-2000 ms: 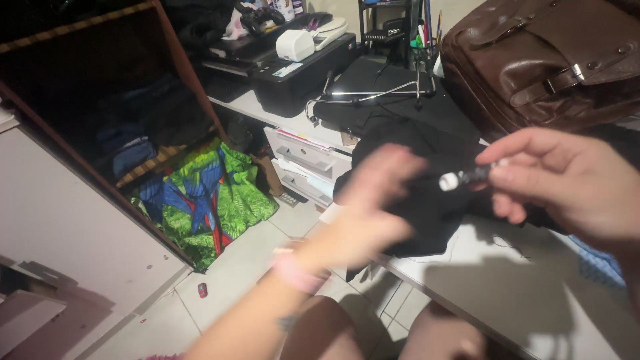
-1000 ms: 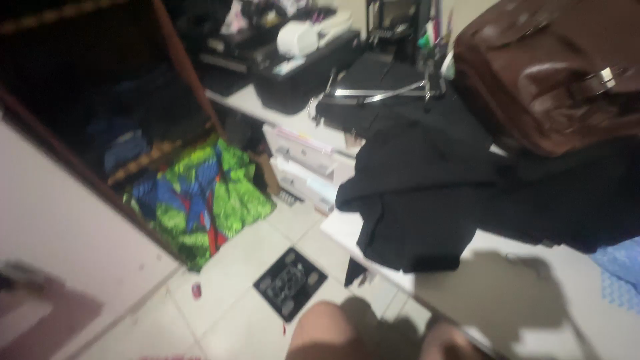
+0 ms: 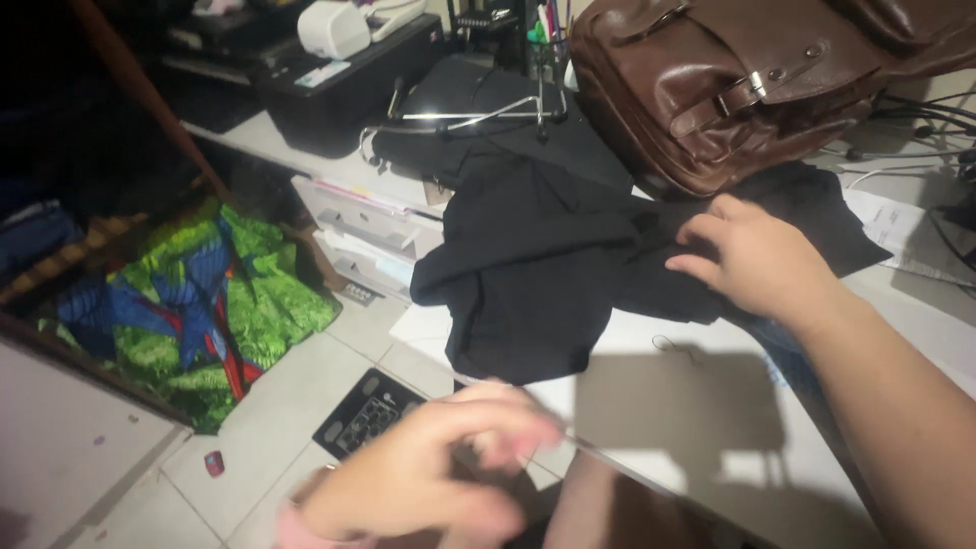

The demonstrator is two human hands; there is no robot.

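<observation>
Black cloth (image 3: 534, 267), rumpled, lies across the white desk and droops at its near left edge. My right hand (image 3: 743, 255) is over the right part of this cloth, fingers curled and apart; whether the fingertips touch it I cannot tell. Blurred, my left hand (image 3: 457, 457) is in front of the desk's near edge, fingers spread, with nothing visible in it and a pink band at the wrist. A brown leather bag (image 3: 732, 84) with a metal buckle stands behind the cloth. Thin dark thread or wire (image 3: 675, 347) lies on the desktop near the cloth.
Behind the cloth is a metal wire stand (image 3: 473, 118). A black printer (image 3: 358, 84) with a white device (image 3: 333, 29) on top stands back left. Below are drawers (image 3: 366, 217), a black floor scale (image 3: 368, 412) and green patterned fabric (image 3: 267, 305). Cables (image 3: 915, 126) lie at right.
Two seconds ago my right hand held a small black-and-white object; now none shows in it. Both hands were out of view one second ago and are back.
</observation>
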